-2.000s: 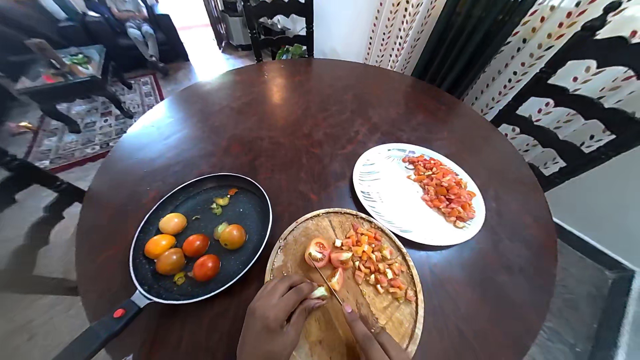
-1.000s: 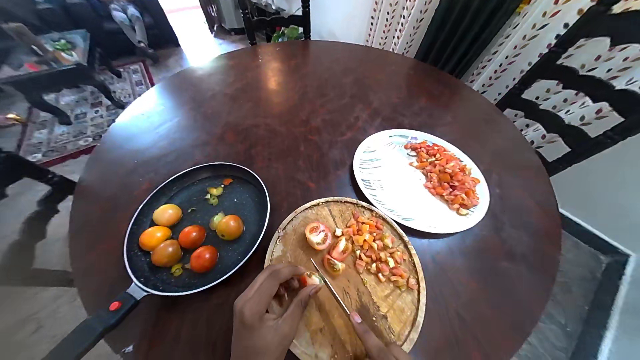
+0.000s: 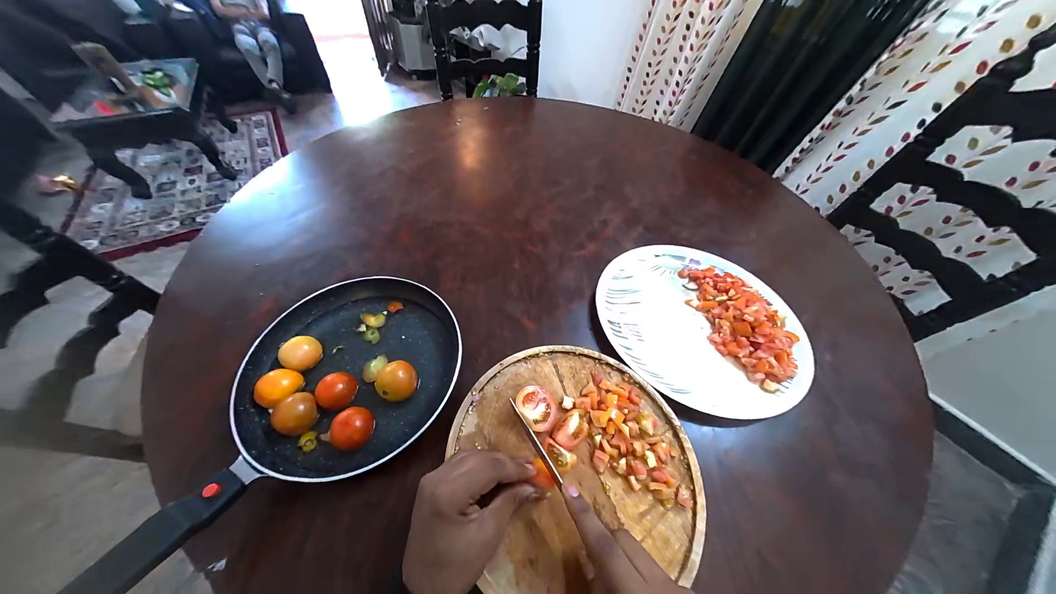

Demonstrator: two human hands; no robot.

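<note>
My left hand pinches a piece of tomato on the round wooden cutting board. My right hand holds a knife, index finger along its blade, which lies against that piece; the handle is hidden. Beyond the fingers lie a cut tomato half and tomato wedges. Diced tomato is heaped on the board's right side. To the left, a black frying pan holds several whole tomatoes and small trimmed ends.
A white patterned plate with diced tomato is at the board's upper right. The pan's handle points to the lower left, past the edge of the round dark wooden table. Black chairs stand around; a seated person is far back.
The knife has moved from beside the piece in my left hand to rest against it. My left fingers have come closer to the blade than a second ago.
</note>
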